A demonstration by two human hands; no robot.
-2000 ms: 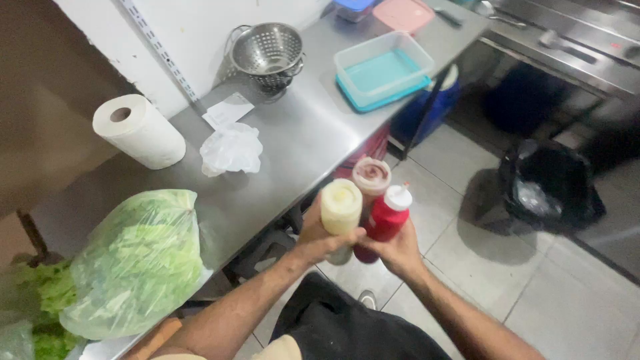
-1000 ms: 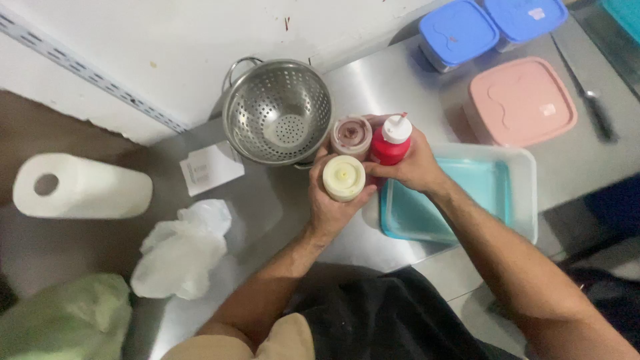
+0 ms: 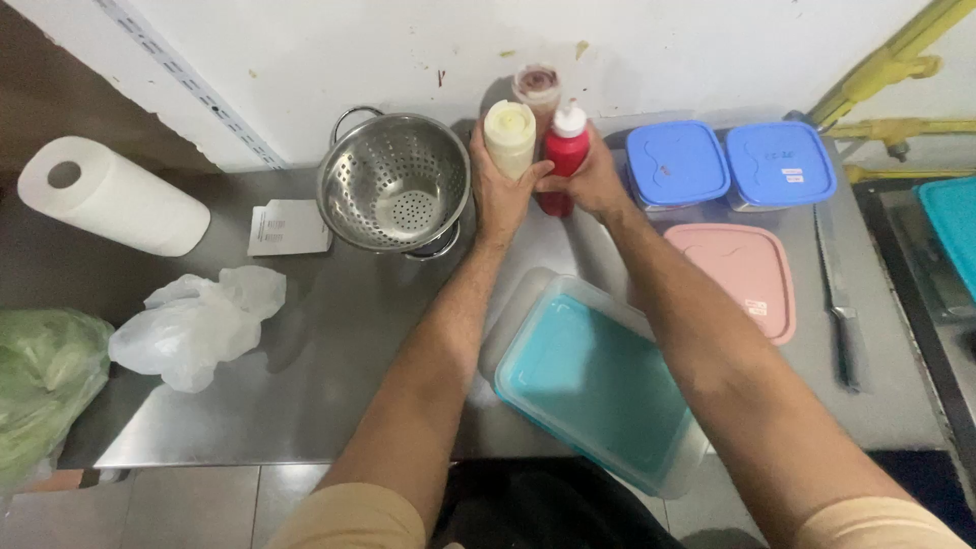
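Near the wall at the back of the steel counter, my left hand (image 3: 503,194) is closed around a squeeze bottle of pale yellow sauce (image 3: 510,141). My right hand (image 3: 591,179) grips a red squeeze bottle (image 3: 566,145) with a white nozzle cap. Behind and between them stands a clear bottle with brownish-red contents (image 3: 538,88), close against both; whether fingers touch it is hidden. Just left of my left hand is a steel colander (image 3: 394,183). To the right of my right hand sits a blue-lidded container (image 3: 676,164).
A second blue-lidded container (image 3: 779,164), a pink-lidded container (image 3: 736,267) and a knife (image 3: 842,320) lie right. A clear plastic container with a turquoise lid (image 3: 595,374) is near the front edge. Left are paper towels (image 3: 126,202), papers (image 3: 290,229), a plastic bag (image 3: 198,324) and bagged lettuce (image 3: 46,381).
Both hands have carried the three bottles from beyond the counter's front edge to the back by the wall. The view has swung toward the counter.
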